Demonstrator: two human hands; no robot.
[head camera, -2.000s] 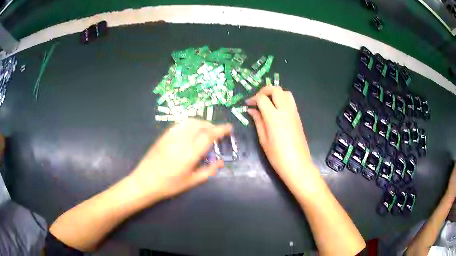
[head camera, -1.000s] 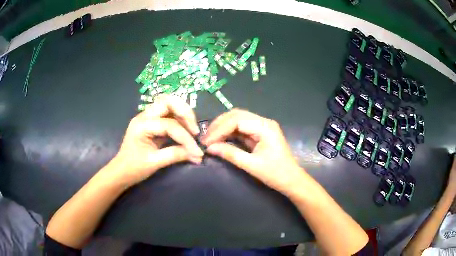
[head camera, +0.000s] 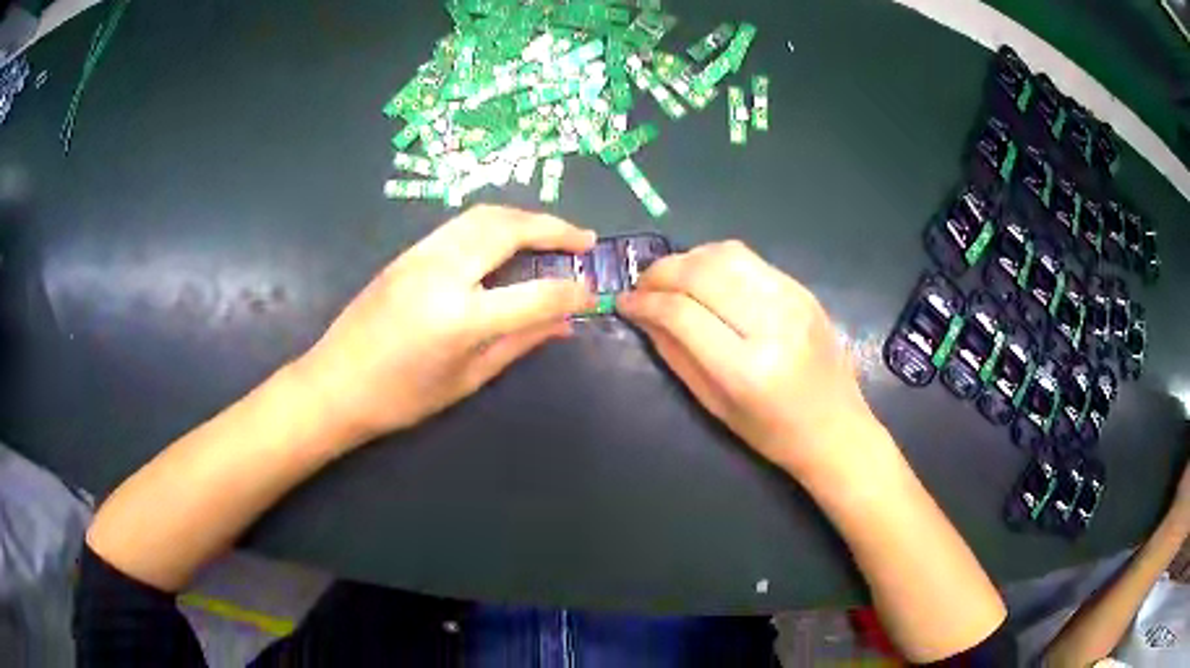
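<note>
A black plastic housing (head camera: 608, 264) lies in front of me between my hands, with silvery details inside. A small green circuit board (head camera: 604, 303) shows at its near edge, between my fingertips. My left hand (head camera: 450, 313) grips the housing's left side with thumb and fingers. My right hand (head camera: 750, 342) has its thumb and index finger closed at the right end of the green board, touching the housing. The fingers hide parts of both. Whether the board sits in the housing cannot be told.
A heap of loose green circuit boards (head camera: 522, 98) lies beyond my hands. Rows of housings with green stripes (head camera: 1005, 350) lie at the right. Thin green wire (head camera: 94, 65) lies at the far left. Another person's arm (head camera: 1125, 590) shows at the lower right edge.
My hands were apart two seconds ago, then came together at the housing. Since then the housing has come into clearer view, with a green board at its near edge. The view has shifted.
</note>
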